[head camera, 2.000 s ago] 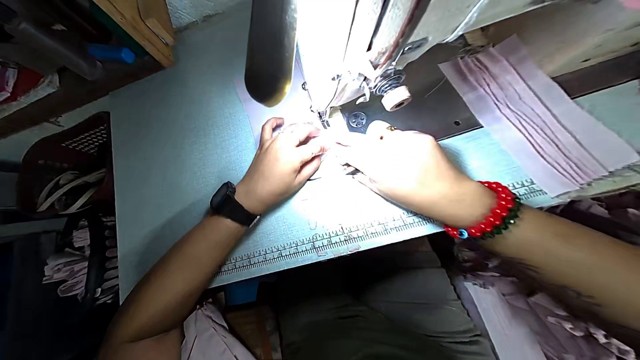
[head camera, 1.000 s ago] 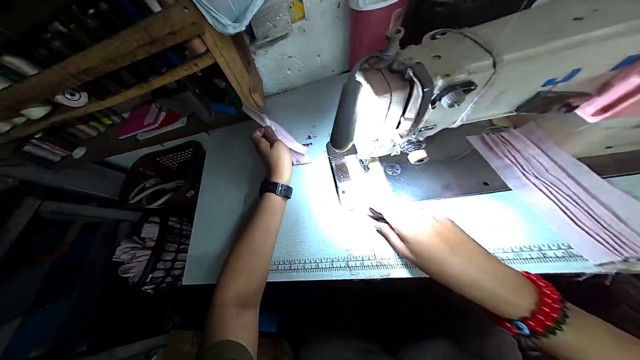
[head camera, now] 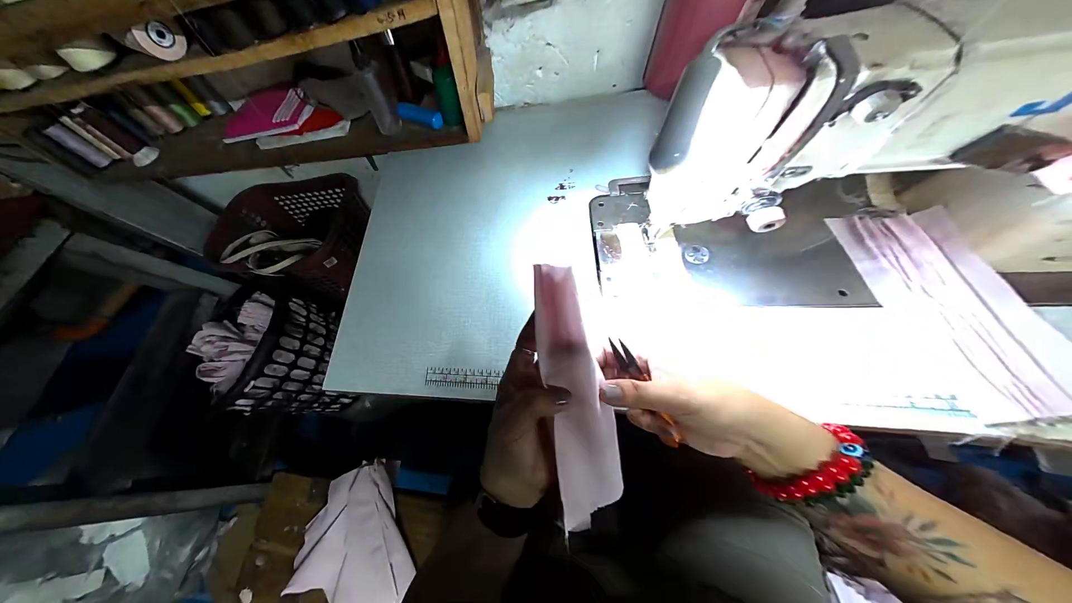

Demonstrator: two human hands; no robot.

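Observation:
A folded strip of pale pink fabric [head camera: 578,419] hangs in front of the table's near edge. My left hand [head camera: 521,427] grips it from the left, thumb on its face. Small orange-handled thread snips [head camera: 628,362] with dark pointed blades are in my right hand [head camera: 682,402], whose thumb and finger also meet the strip's right edge. Beyond the hands stands the sewing machine's lit head [head camera: 720,126], its needle area washed out by glare. A stack of pinkish fabric pieces [head camera: 955,318] lies to the right on the machine bed and table.
The pale table [head camera: 419,276] has a printed ruler scale [head camera: 462,378] along its near edge. At the back left is a wooden shelf [head camera: 251,63] with thread spools. A maroon basket [head camera: 289,209] and a black basket [head camera: 293,352] holding fabric stand left of the table. More fabric [head camera: 360,536] lies below.
My left hand has come from the far side of the table to the near edge with the fabric. My right hand has moved back from the needle area and now shows the snips.

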